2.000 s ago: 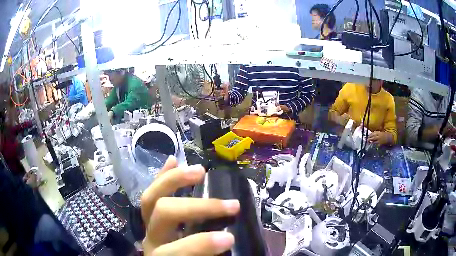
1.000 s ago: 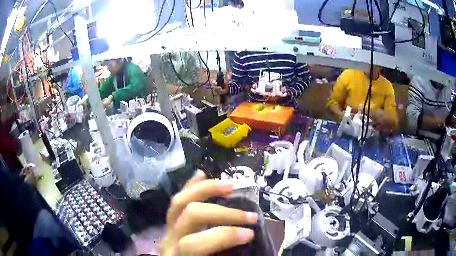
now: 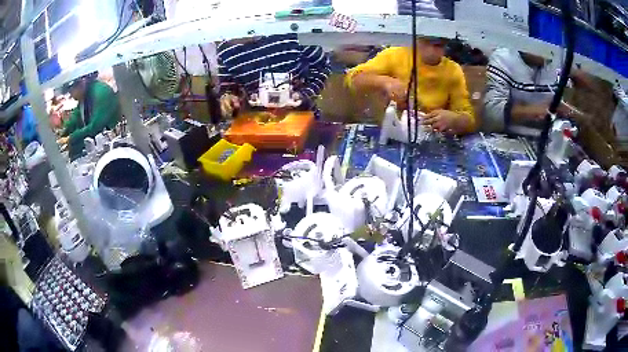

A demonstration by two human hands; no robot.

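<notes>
Neither of my hands shows clearly. A white housing sub-assembly stands upright at the front middle, by the far edge of the brown mat. Several white housings with round openings stand close to its right, one of them nearest the front. A large white ring housing with a dark centre stands at the left, with clear plastic below it. A dark blurred shape beside the plastic cannot be made out.
Yellow parts bin, orange box behind it. Motor tray at lower left. Grey metal box and printed mat at right. Black cables hang in front. Housings with red pieces at far right. People work opposite.
The hand holding the black cylinder has left the picture. The view has swung right, so the bench things sit further left. The upright white sub-assembly now shows fully.
</notes>
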